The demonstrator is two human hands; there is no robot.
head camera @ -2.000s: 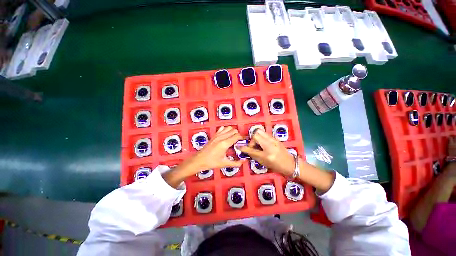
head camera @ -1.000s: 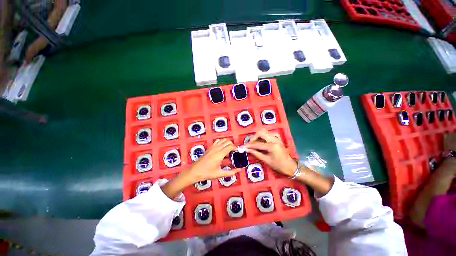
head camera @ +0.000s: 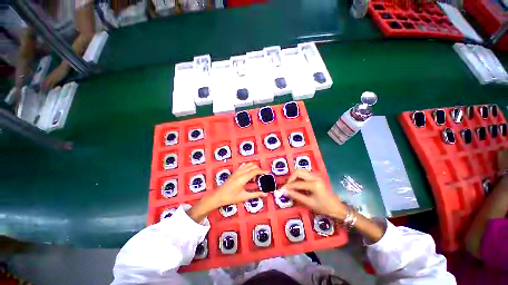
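Observation:
My left hand (head camera: 240,183) holds a dark watch head (head camera: 267,182), glossy screen up, above the middle of the red parts tray (head camera: 146,192). My right hand (head camera: 312,192) is just right of it, fingertips pinching a tiny white scrap (head camera: 280,193), perhaps a wiping cloth, near the watch's lower right edge. Most tray pockets hold silvery watch backs with dark round centres, such as one at the front (head camera: 262,235). Three watch heads lie screen up in the back row, one at its right end (head camera: 291,110). My hands hide some middle pockets.
White packing boxes (head camera: 223,83) stand beyond the tray. Right are a pump bottle (head camera: 351,122), a pale film strip (head camera: 387,167), film scraps (head camera: 351,184) and a second red tray (head camera: 440,183) with a person's arm (head camera: 484,211). Another person's arms (head camera: 72,50) show at upper left.
The view has shifted, so the boxes appear further left and lower. My right fingertips have moved from the watch's top edge to its lower right. The watch screen now faces up clearly.

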